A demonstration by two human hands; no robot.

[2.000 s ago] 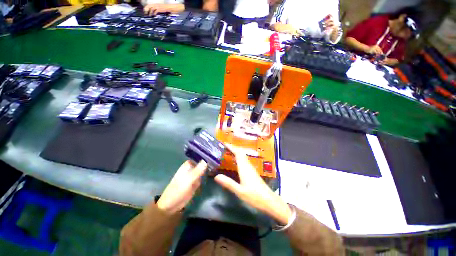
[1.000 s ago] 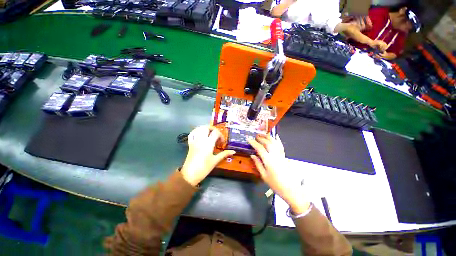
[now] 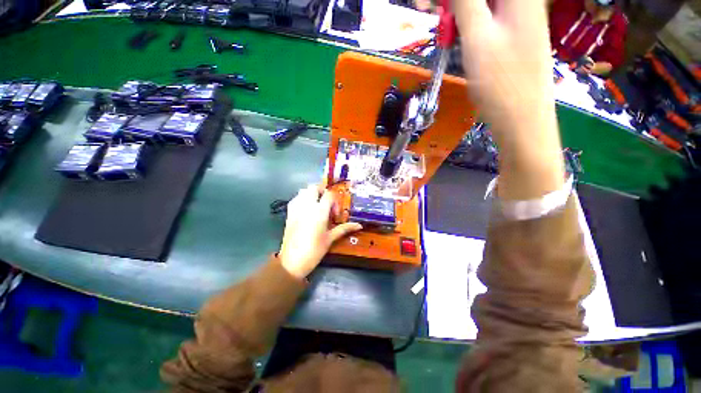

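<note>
The orange test fixture [image 3: 350,104] stands upright in front of me. A black electronic unit [image 3: 373,209] lies on its base, below the clear pressing block [image 3: 400,180]. My left hand [image 3: 306,230] is at the left edge of the base, its thumb near the unit's lower left corner; whether it grips the unit is unclear. My right hand [image 3: 507,69] is raised at the top right, blurred, at the red clamp handle [image 3: 446,27], which it partly covers. The metal linkage [image 3: 419,115] slants down to a dark plunger. The red rocker switch [image 3: 408,246] shows at the base's right front.
Several units [image 3: 121,160] lie on a foam mat [image 3: 115,215] at left. Loose cables [image 3: 243,137] lie left of the fixture. A row of units behind the fixture is mostly hidden by my right arm. White paper [image 3: 450,292] lies at right. A person [image 3: 588,34] sits opposite.
My hands brought the unit onto the fixture base. My right hand has since left the unit and risen to the red handle, which now leans further right. My left hand has stayed beside the unit.
</note>
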